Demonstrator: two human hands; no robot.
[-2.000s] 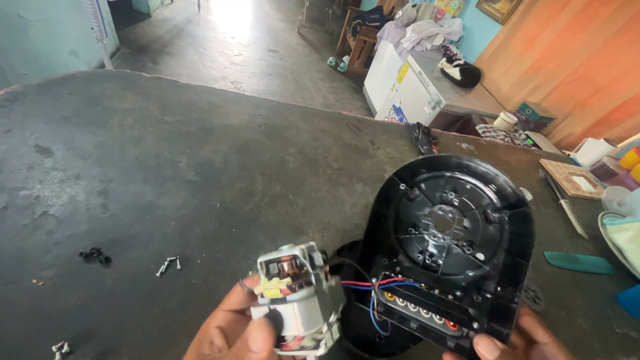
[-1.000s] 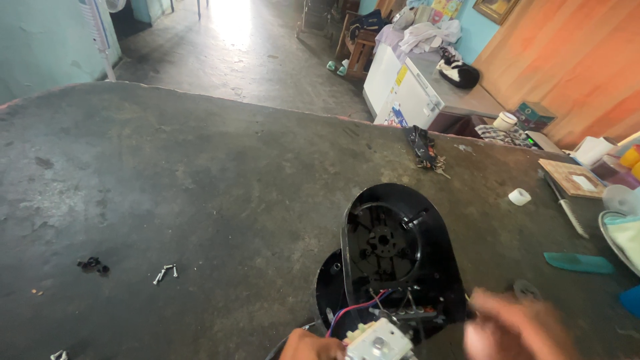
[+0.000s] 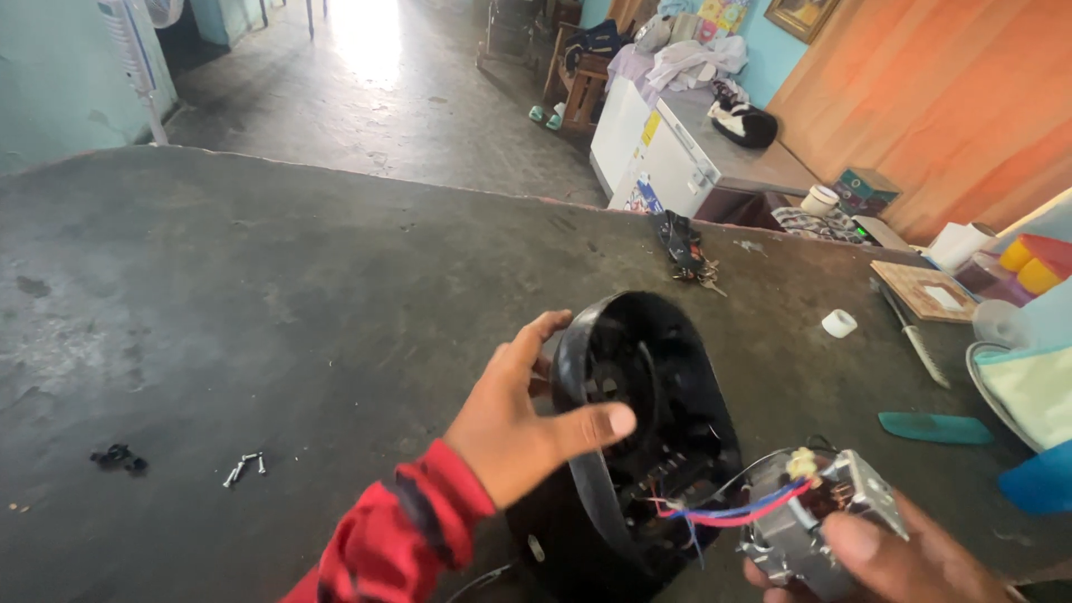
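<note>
My left hand (image 3: 536, 419), in a red sleeve, grips the left rim of a black plastic appliance housing (image 3: 670, 377), thumb over the edge and fingers behind. The housing is tilted, its hollow inside facing up and right. Beside it, at the lower right, my right hand (image 3: 879, 544) holds a small electric motor (image 3: 812, 519) with a metal frame and copper windings. Red and blue wires (image 3: 729, 512) run from the motor into the housing. Below the housing is another black part (image 3: 553, 536), partly hidden.
Several screws (image 3: 243, 469) and small black parts (image 3: 120, 458) lie at the left on the dark tabletop. Keys with a black pouch (image 3: 682, 247) lie beyond the housing. To the right are a white tape roll (image 3: 838, 323), a knife (image 3: 925, 356), a wooden board (image 3: 921, 289) and a teal comb-like object (image 3: 935, 428).
The left hand has moved from the motor to the housing's rim. The motor is now in my right hand, to the right of the housing, which has been turned and tilted.
</note>
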